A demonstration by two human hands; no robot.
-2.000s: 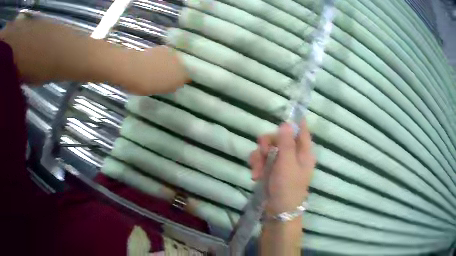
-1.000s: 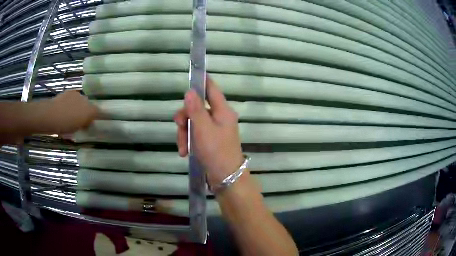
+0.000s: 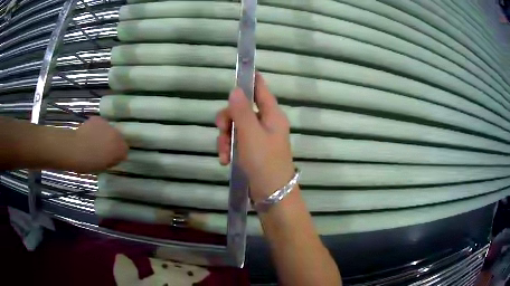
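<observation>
The silver wire frame (image 3: 244, 61) lies over the ribbed bed, one flat bar crossing the pale green fabric (image 3: 358, 148) and the other crossing bare shiny tubes (image 3: 78, 81). My right hand (image 3: 254, 131) has its fingers around the nearer bar, with a silver bracelet at the wrist. My left hand (image 3: 103, 144) is at the fabric's left edge, between the two bars. Its fingers are blurred and turned away, so I cannot tell whether they hold anything. A small metal clip (image 3: 179, 220) sits on the fabric near the bed's front edge.
My dark red clothing with a pale figure (image 3: 168, 272) is below the frame's near side. More thin metal rods (image 3: 442, 271) show at the lower right. A crumpled whitish piece (image 3: 31, 226) is at the lower left. Dark grey surface (image 3: 402, 240) borders the bed in front.
The frame first turned from slanted to nearly upright in view and shifted left, then slightly right. My right hand stays on its bar. My left hand stays near the fabric's left edge, now slightly lower.
</observation>
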